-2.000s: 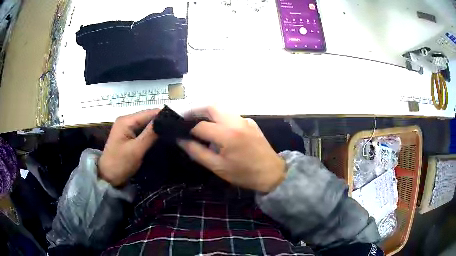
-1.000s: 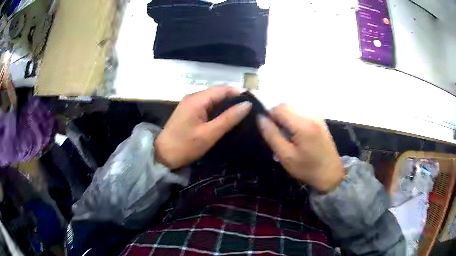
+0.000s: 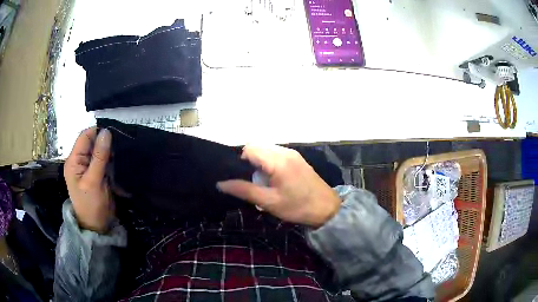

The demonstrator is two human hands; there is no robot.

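A black fabric panel (image 3: pixel 171 165) is spread between my hands over the lap, its top edge against the table's front edge. A short pale line shows near its upper left corner. My left hand (image 3: pixel 88 177) pinches that corner between thumb and fingers. My right hand (image 3: pixel 289 183) is at the panel's right part, fingertips at its top edge and thumb over the cloth. A small whitish thing shows by the right fingers; I cannot tell what it is. A dark folded stack (image 3: pixel 141 71) lies on the white table at the upper left.
A purple-lit phone (image 3: pixel 335 32) lies at the top. The white machine (image 3: pixel 513 50) with a yellow-brown loop (image 3: pixel 505 107) is at the upper right. An orange-brown basket (image 3: pixel 475 212) holds plastic bags at the lower right. A small tan square (image 3: pixel 189 118) sits near the table edge.
The bunched dark cloth is now opened out wide. My left hand has moved left with its corner, and my hands are farther apart. The camera view has shifted and returned.
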